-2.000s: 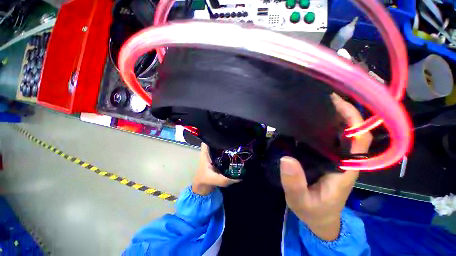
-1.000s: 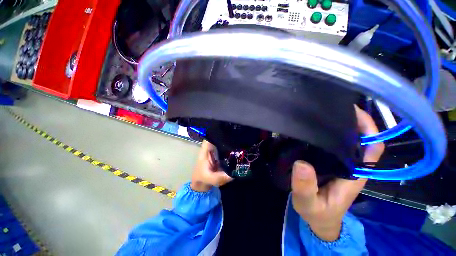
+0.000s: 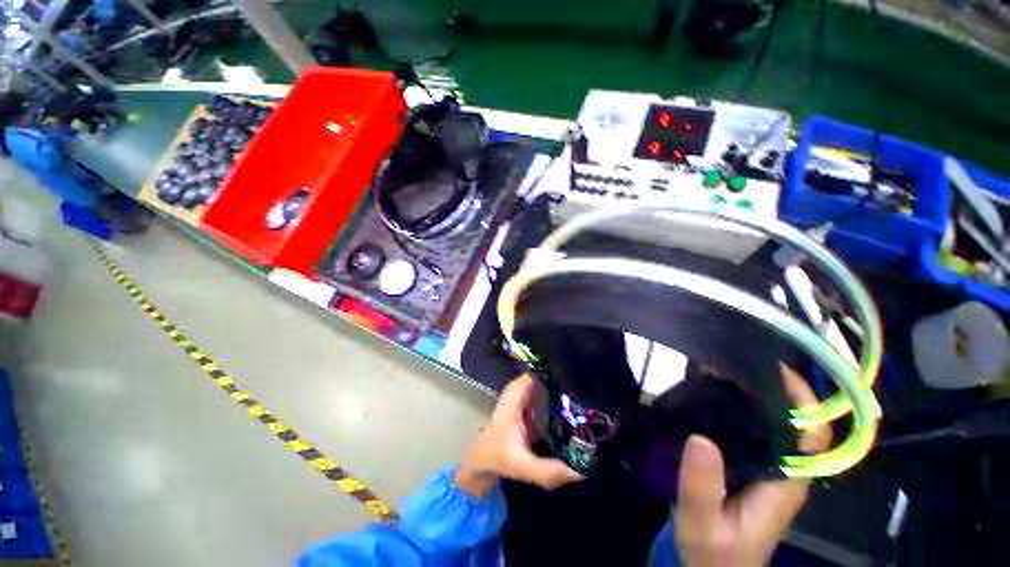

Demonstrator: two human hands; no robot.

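A black over-ear headset with two headband arcs, glowing pale white to yellow-green, is held in front of me above the bench edge. My left hand holds the left ear cup, which is open and shows fine wires and a small green circuit board. My right hand grips the right ear cup, thumb in front and fingers behind it. The wide black inner band spans between the cups.
A white tester box with red digits stands behind the headset. Left are a black parts tray holding another headset, a red bin and many round dark parts. Right are blue tool bins and a white cup.
The view has tilted up, showing more bench and the whole tester. The headset sits lower and farther away. The headband glow went from red to blue to yellow-green. Both hands kept their hold.
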